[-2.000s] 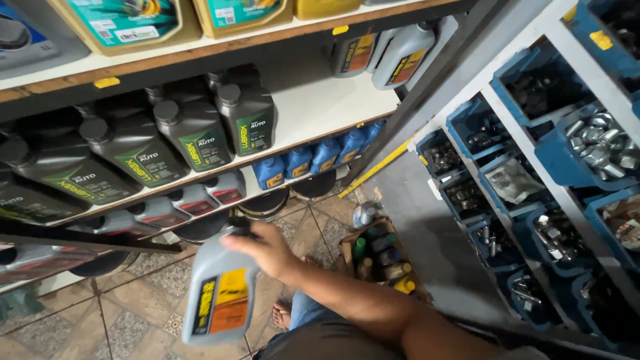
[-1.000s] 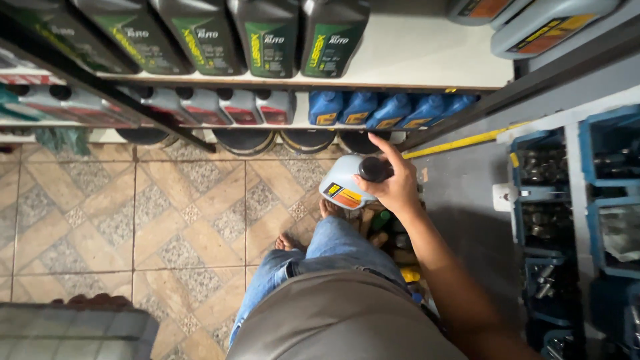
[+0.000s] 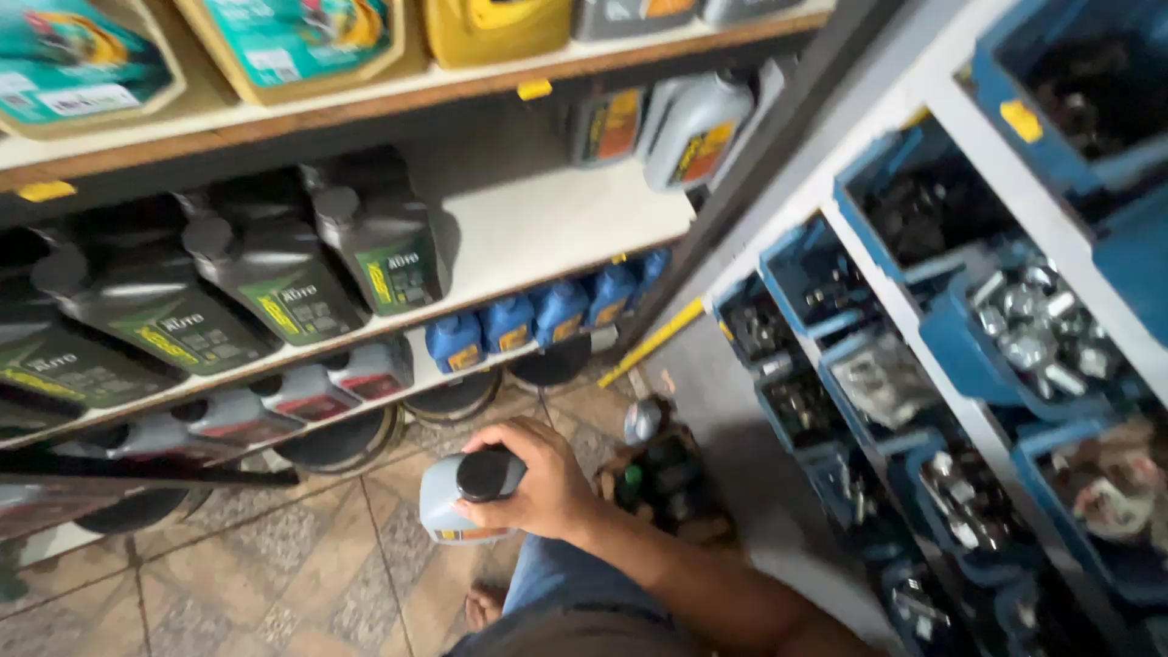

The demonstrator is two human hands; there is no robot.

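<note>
My right hand (image 3: 538,479) grips a grey plastic oil bottle (image 3: 447,502) by its neck, the fingers curled round just below the black cap. The bottle hangs above the tiled floor, in front of the lower shelf, with part of its yellow and orange label showing. Two similar grey bottles (image 3: 703,137) stand at the right end of the middle shelf. Left of them on that same shelf is a row of dark grey Lubrax bottles (image 3: 392,246). My left hand is out of view.
Small blue bottles (image 3: 561,310) and grey bottles with red labels (image 3: 301,392) line the lower shelf. Blue bins (image 3: 1031,338) of metal fittings fill the rack at right. A box of bottles (image 3: 675,484) sits on the floor near my leg. Gold jugs (image 3: 319,46) stand on the upper shelf.
The view has swung down to the floor and back towards the shelves. My right hand keeps hold of the grey bottle, whose label faced the camera more fully two seconds ago.
</note>
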